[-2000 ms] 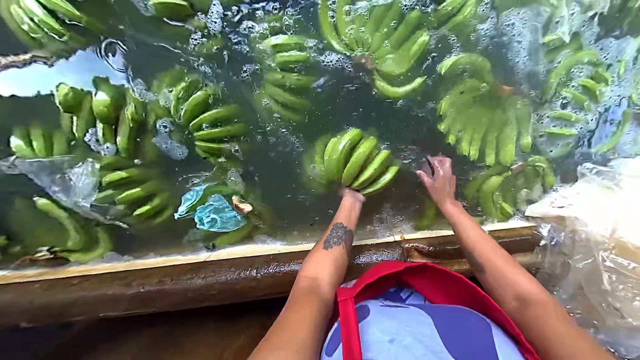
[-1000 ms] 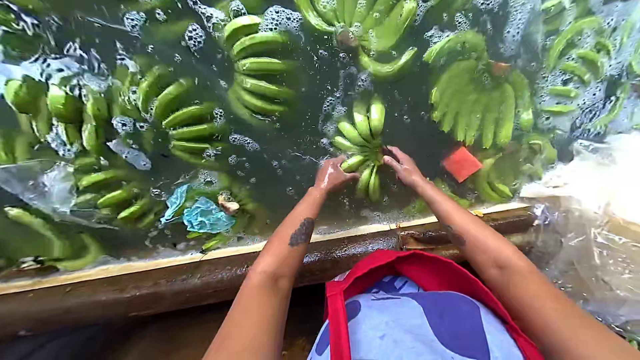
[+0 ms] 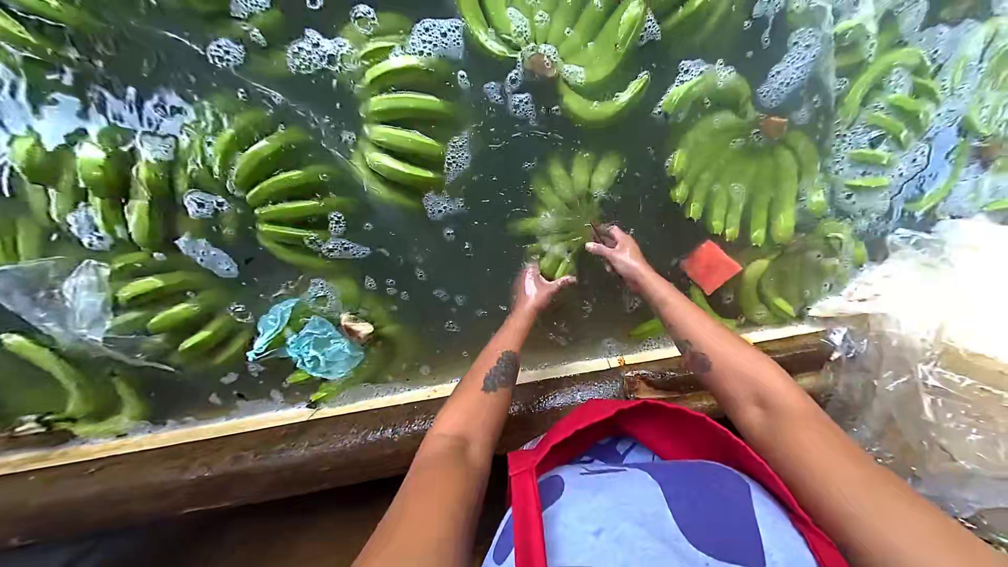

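Observation:
Just under the water, in the middle of the head view, lies a hand of green bananas point(image 3: 571, 197). Its lower end is against my left hand point(image 3: 542, 287), whose thumb points right and whose fingers are partly hidden by water and fruit. At the bunch's right side my right hand point(image 3: 618, 250) holds a small dark thin tool point(image 3: 594, 232), perhaps a knife; its tip is hard to make out. A red square piece point(image 3: 710, 267) floats to the right of my right hand.
Several more banana hands point(image 3: 405, 126) float around in foamy water. Crumpled blue plastic point(image 3: 323, 346) is at lower left, clear plastic film point(image 3: 913, 409) at the right. The tank's wooden edge point(image 3: 260, 453) runs between my body and the water.
The bananas are now under the surface, after showing above it a second ago. The red piece, absent from the oldest frame, lies at the right. Both hands are on the bunch's lower part.

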